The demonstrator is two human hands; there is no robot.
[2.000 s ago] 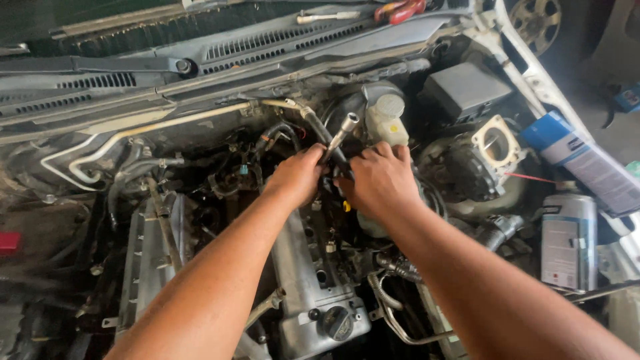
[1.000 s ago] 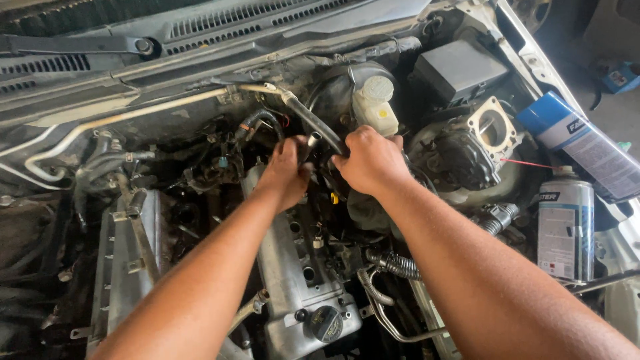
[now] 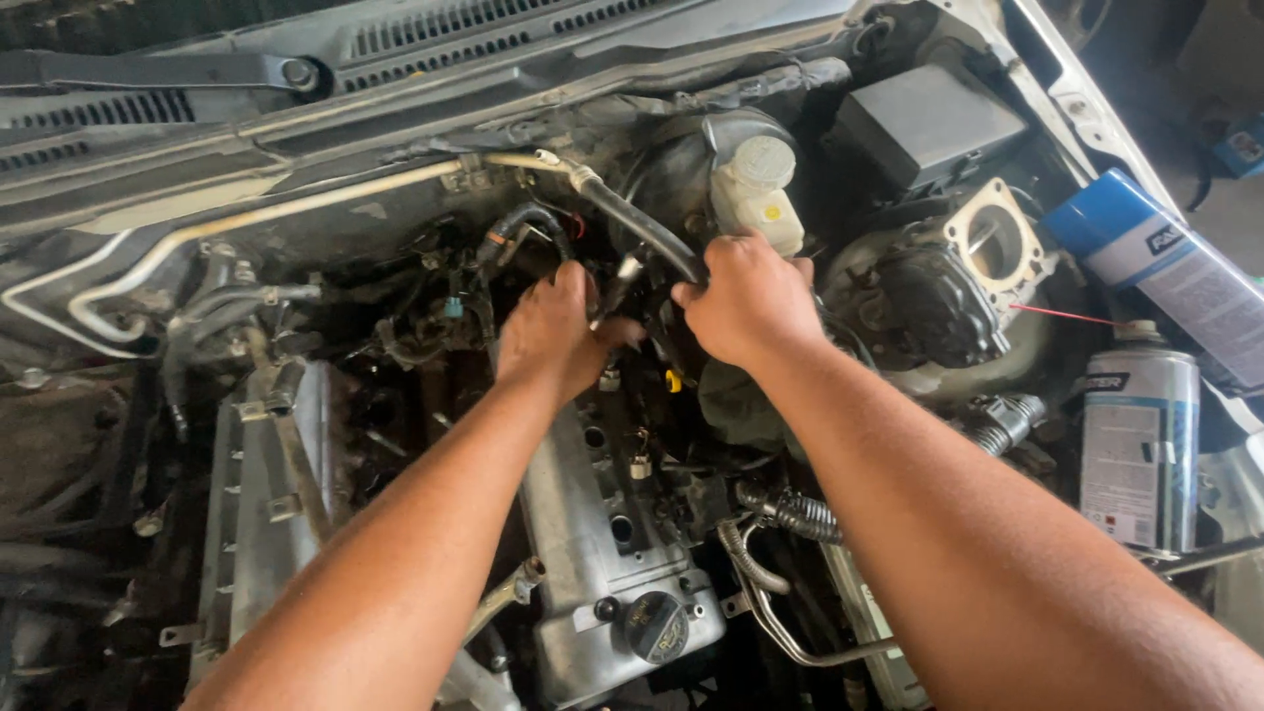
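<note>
Over the rear of the silver engine valve cover (image 3: pixel 583 553), my left hand (image 3: pixel 558 331) is curled around a metal socket tool (image 3: pixel 624 276), whose shiny end sticks up past the fingers. My right hand (image 3: pixel 752 296) grips the lower end of a black rubber hose (image 3: pixel 642 225), just in front of the brake fluid reservoir (image 3: pixel 758 193). That hose joins a beige metal pipe (image 3: pixel 296 207) along the firewall. A yellow-ended part (image 3: pixel 674 380) shows between my hands. The far end of the tool and most of my fingertips are hidden.
A throttle body (image 3: pixel 948 276) lies right of my right hand. Beside it are a spray can with a red straw (image 3: pixel 1138 444) and a blue-capped can (image 3: pixel 1165 257). A black box (image 3: pixel 928 123) stands behind. Corrugated tubing (image 3: pixel 795 513) and an oil filler cap (image 3: pixel 656 627) are nearer.
The socket tool stood up across the hose two seconds ago; its shiny end now sits lower, beside the hose. My left hand has shifted with it. My right hand remains by the hose.
</note>
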